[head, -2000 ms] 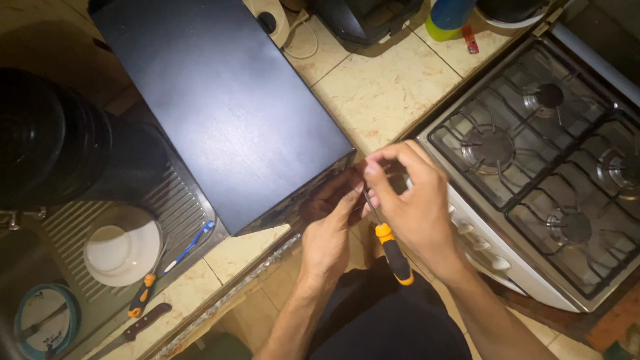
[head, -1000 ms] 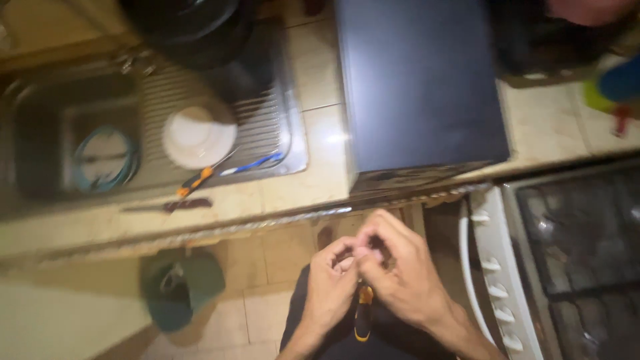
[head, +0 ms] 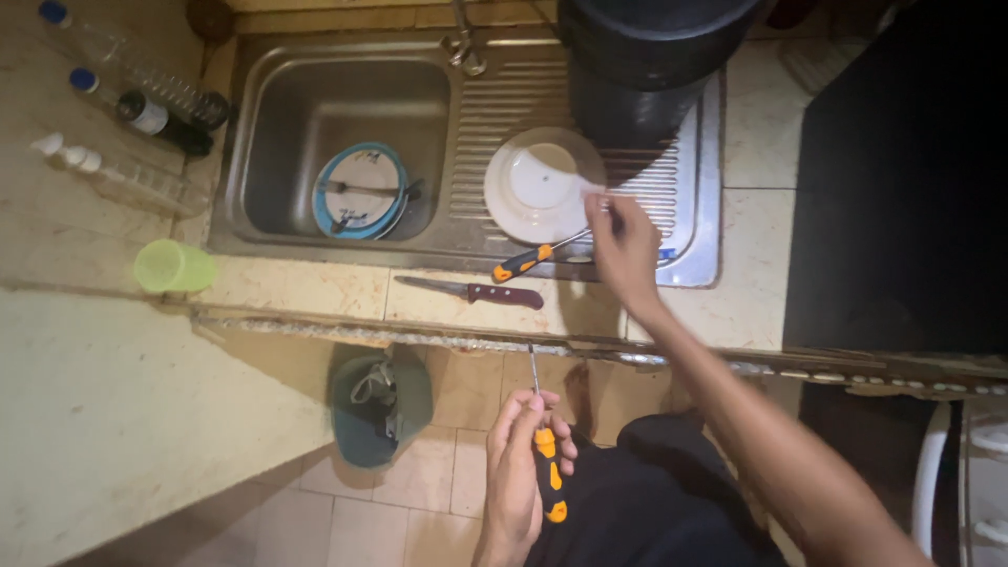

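My left hand (head: 524,453) holds a screwdriver with an orange and black handle (head: 549,476) by its shaft, tip pointing away from me, in front of the counter edge. My right hand (head: 626,244) is over the drainboard at the right rim of a white plate (head: 543,185), thumb and fingertips together; whether something small is between them I cannot tell. Beside it lies a second orange and black screwdriver (head: 521,264), its shaft running toward my right hand. A knife with a dark red handle (head: 505,295) rests on the counter tiles in front.
The steel sink (head: 346,102) holds a blue-rimmed dish (head: 360,189) with cutlery. A large black container (head: 646,71) stands behind the plate. A green cup (head: 175,266) and bottles are at left, a dark box-like appliance (head: 906,205) at right, a bin (head: 382,409) on the floor below.
My hands, together one second ago, are now apart: the right is over the drainboard by the plate, while the left has the screwdriver. The view has swung left toward the sink.
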